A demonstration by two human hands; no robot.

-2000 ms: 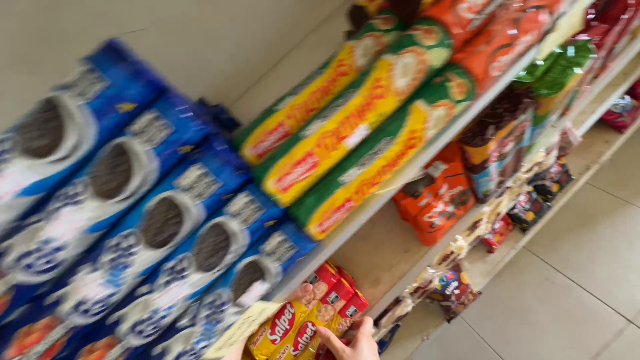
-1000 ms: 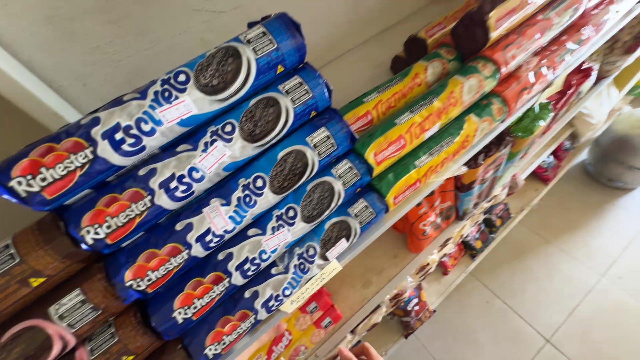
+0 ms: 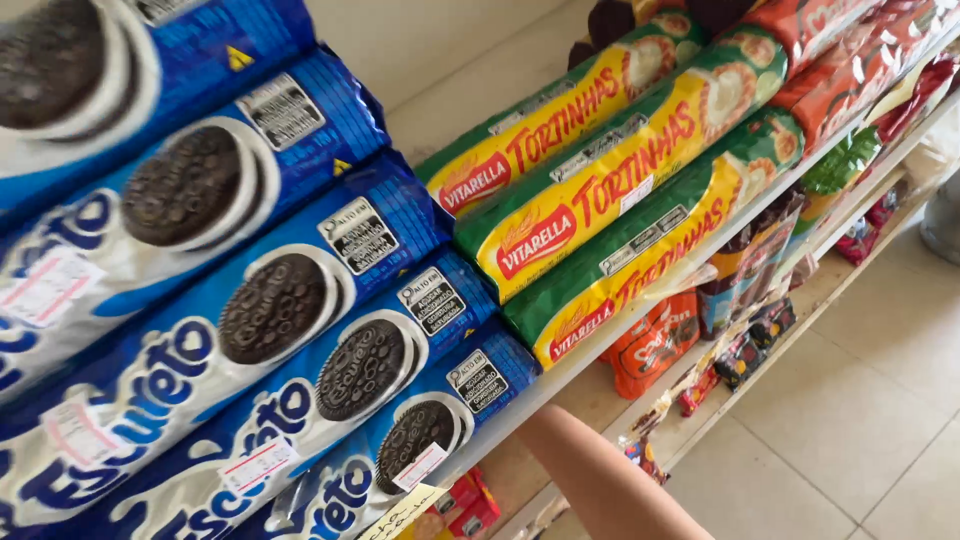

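A forearm (image 3: 600, 472) reaches in from the bottom right and passes beneath the upper shelf edge; its hand is hidden under that shelf, and I cannot tell which arm it is. No other hand of mine shows. Just left of the forearm, partly covered by the shelf, lie red and yellow biscuit packs (image 3: 469, 510). Above are stacked blue Escureto sandwich-biscuit packs (image 3: 277, 307) with small price stickers. To their right rest green and yellow Vitarella Tortinhas packs (image 3: 555, 225).
The upper shelf's edge (image 3: 592, 337) runs diagonally. Orange-red biscuit packs (image 3: 840, 90) lie at the upper right. Below stand an orange bag (image 3: 656, 349) and small dark packets (image 3: 739, 360). Tiled floor (image 3: 862, 390) lies at the right, with a grey container (image 3: 941, 221) at the edge.
Two seconds ago fingers touched the red and yellow packs; now the hand is out of sight under the shelf and the forearm shows. The view has shifted closer to the packs.
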